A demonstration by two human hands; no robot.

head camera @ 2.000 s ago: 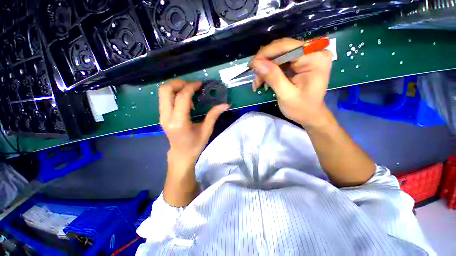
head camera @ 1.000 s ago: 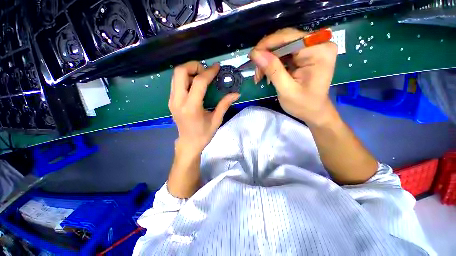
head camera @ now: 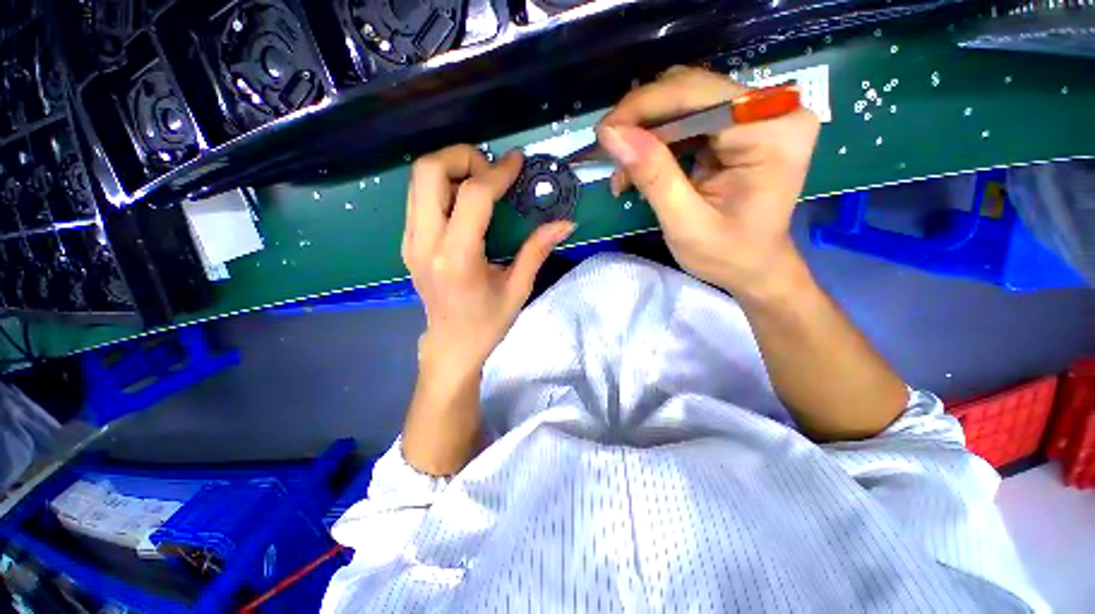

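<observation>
My left hand [head camera: 462, 246] holds a round black part [head camera: 546, 190] by its edge between thumb and fingers, over the bench edge; its centre looks pale. My right hand [head camera: 726, 192] grips tweezers [head camera: 696, 124] with an orange-red rear end. Their tip points left and reaches the upper right rim of the part; whether it touches or holds a piece cannot be told. A white backing strip [head camera: 813, 94] lies behind my right hand and the part, partly hidden by them.
A large black blister tray [head camera: 180, 198] with round shapes fills the upper left. A white paper slip [head camera: 222, 232] lies by it. Tiny pieces [head camera: 867, 98] dot the green bench [head camera: 937, 132]. Blue frames [head camera: 949, 246] and a red crate [head camera: 1009, 432] stand below; a clear tray [head camera: 1039, 34] is upper right.
Since two seconds ago my left hand has moved right and slightly up with the black part, towards the tweezers. The tweezer tip went from over the white strip to the part's rim.
</observation>
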